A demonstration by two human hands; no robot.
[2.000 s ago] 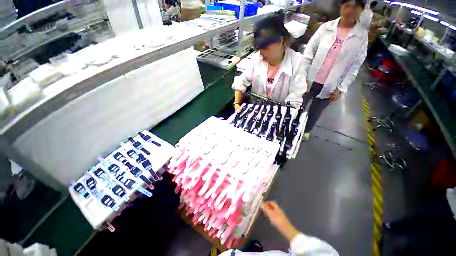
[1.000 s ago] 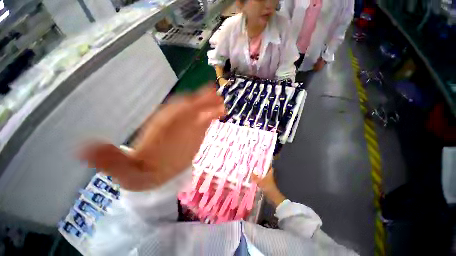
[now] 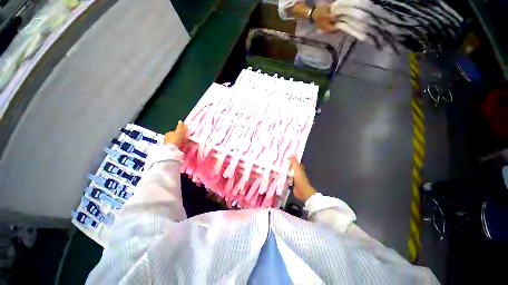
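A stack of white watch trays (image 3: 250, 119) with pink straps lies in front of me. Pink strap ends hang in a thick fringe over its near edge. My left hand (image 3: 176, 135) is at the stack's left near corner, fingers against the tray edge. My right hand (image 3: 298, 177) is at the right near corner, fingers at the edge. The undersides of both hands' grips are hidden. To the left, a white tray of dark watches with light blue straps (image 3: 114, 175) lies on the green bench.
A green bench (image 3: 184, 94) runs along the left beside a white panel (image 3: 106, 83). Beyond the stack is a trolley with a dark metal handle (image 3: 289, 38). A person's hands (image 3: 323, 18) hold dark-and-white strap trays. Yellow-black floor tape (image 3: 416, 161) lies right.
My left hand has come down from mid-air to the stack's left corner. The coworker has lifted the dark-strap trays away to the right. My view has tilted down.
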